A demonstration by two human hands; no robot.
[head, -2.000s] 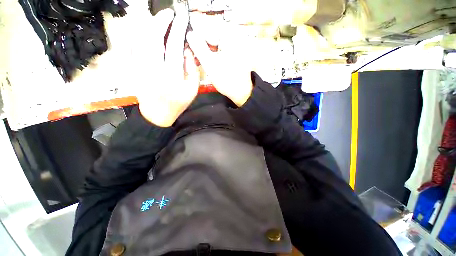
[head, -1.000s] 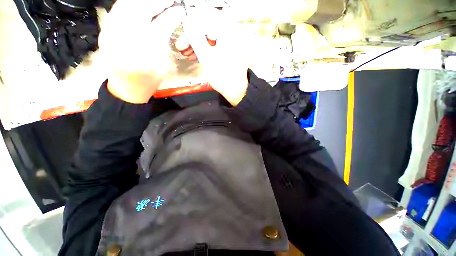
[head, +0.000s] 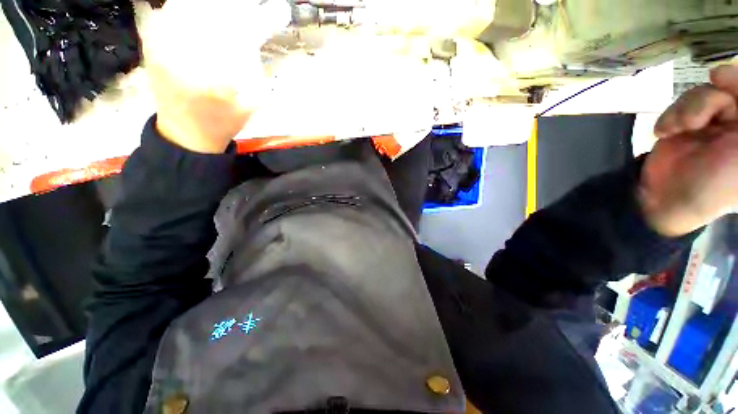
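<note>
My left hand is over the white table at the upper left, washed out by glare; its fingers and anything in them cannot be made out. My right hand is raised at the far right, near the end of the sewing machine, its fingers curled and partly cut off by the picture's edge. Small metal parts of the needle area show at top centre. The zip pile, black with pale lines, lies at the upper left.
The red-orange table edge runs along the front. A blue crate with black cloth stands below the table at right. A yellow line crosses the grey floor. Shelving with blue bins is at lower right.
My right hand has left the needle area and moved far right. My left hand has moved left from the needle area. The view has shifted slightly.
</note>
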